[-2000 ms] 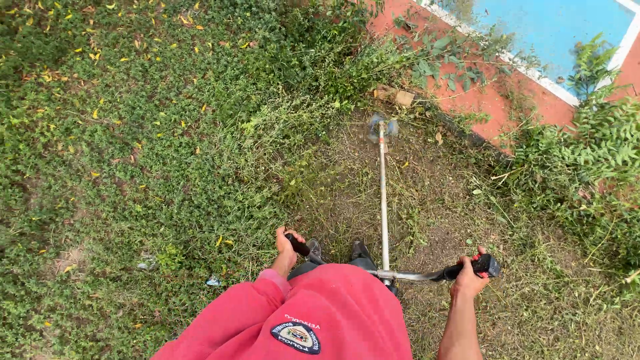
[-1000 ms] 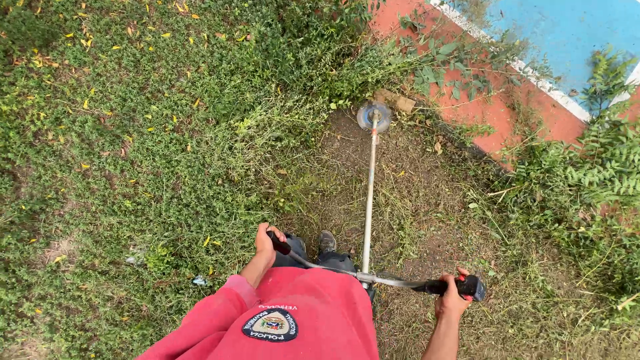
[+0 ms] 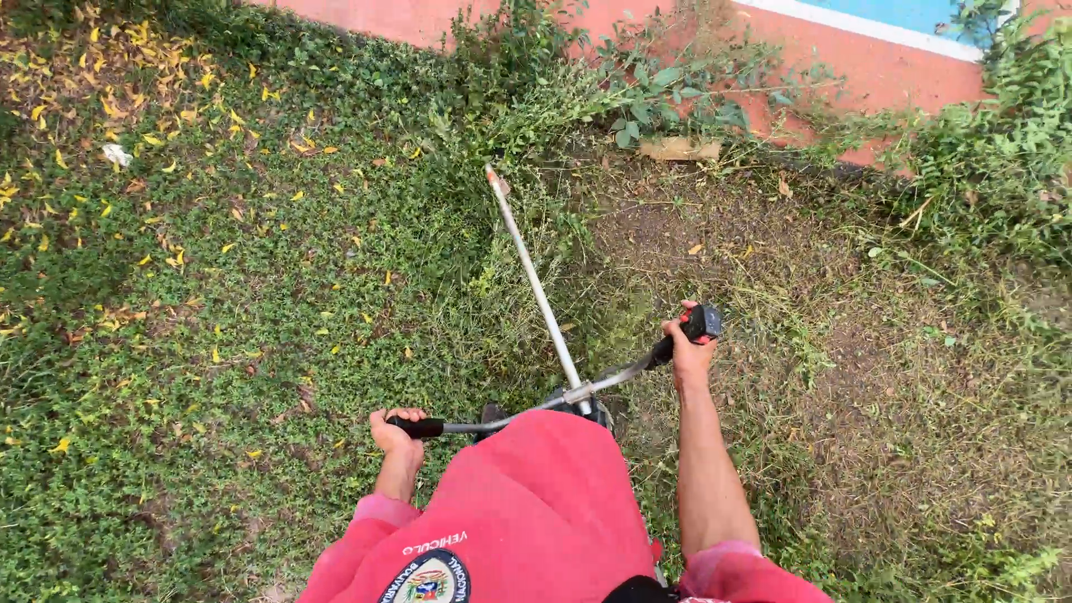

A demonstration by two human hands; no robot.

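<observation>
My left hand [image 3: 400,429] is closed around the black left grip of a brush cutter's metal handlebar [image 3: 477,426]. The black right grip, with its red-and-black control housing [image 3: 702,323], is in my right hand [image 3: 692,347]. From the handlebar clamp the straight metal shaft [image 3: 540,289] runs forward and a little left. Its far end, with an orange mark, reaches into green weeds [image 3: 502,126], which hide the cutting head. My red shirt covers the bottom middle of the view, and a dark shoe partly shows beside the handlebar.
A brown block [image 3: 680,149] lies by the raised edge of a red paved surface [image 3: 879,75] with white and blue paint. Tall leafy weeds [image 3: 988,167] grow over that edge at right. Low green plants and yellow leaves [image 3: 117,75] cover the left; cut stems lie over bare soil at right.
The shaft's far end has swung left, from beside the brown block into the weeds. My right hand has moved forward relative to my left, tilting the handlebar. The view has shifted too.
</observation>
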